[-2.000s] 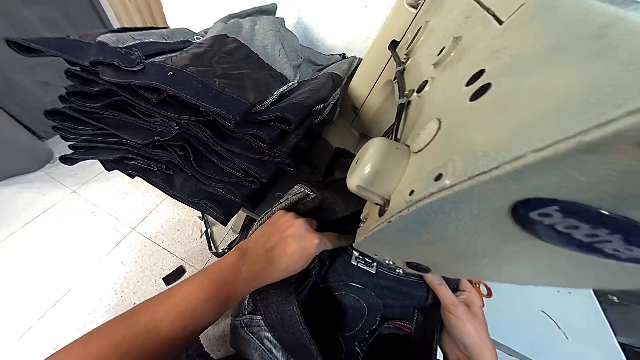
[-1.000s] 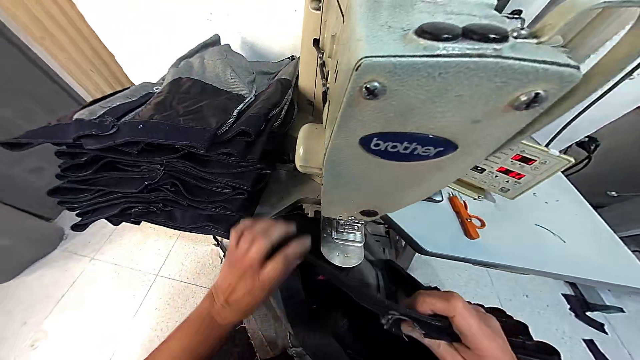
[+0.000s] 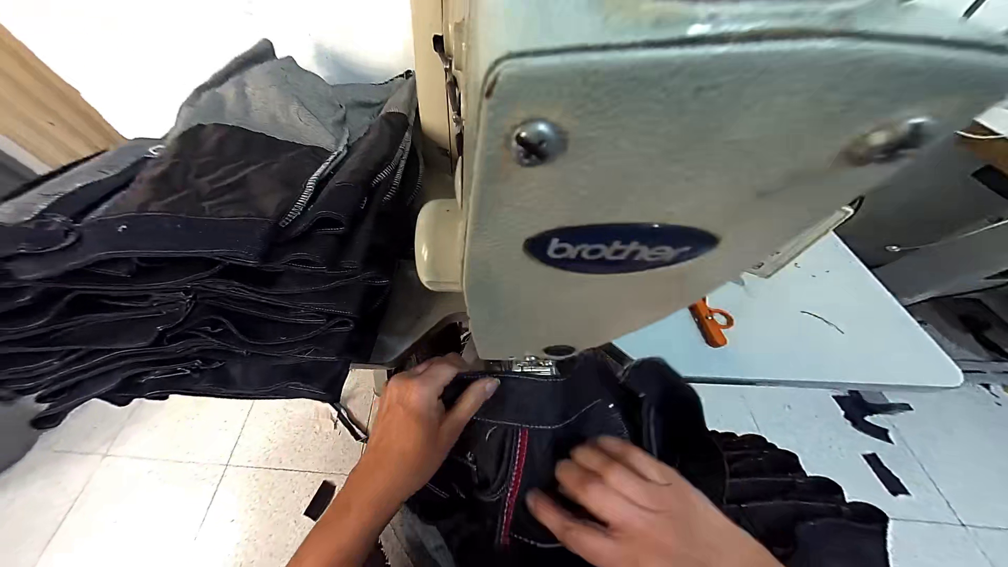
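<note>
A dark denim garment (image 3: pixel 535 405) with light stitching and a red strip lies with its waistband edge under the head of a Brother sewing machine (image 3: pixel 614 165). My left hand (image 3: pixel 425 405) pinches the waistband at its left end, thumb on top, close to the presser foot (image 3: pixel 534 365). My right hand (image 3: pixel 618 496) rests on the garment to the right of the red strip, blurred, its fingers bent; whether it grips the cloth cannot be told. The needle is hidden behind the machine head.
A tall stack of dark denim garments (image 3: pixel 181 315) stands left of the machine. Orange thread snips (image 3: pixel 711 323) lie on the pale table (image 3: pixel 811 315) at right. More dark garments (image 3: pixel 795 504) hang at lower right, and fabric scraps (image 3: pixel 870 413) lie on the tiled floor.
The waistband, held in my right hand a second ago, now lies along the presser foot, and the red strip shows. My left hand has settled on the band. The view has moved closer to the machine.
</note>
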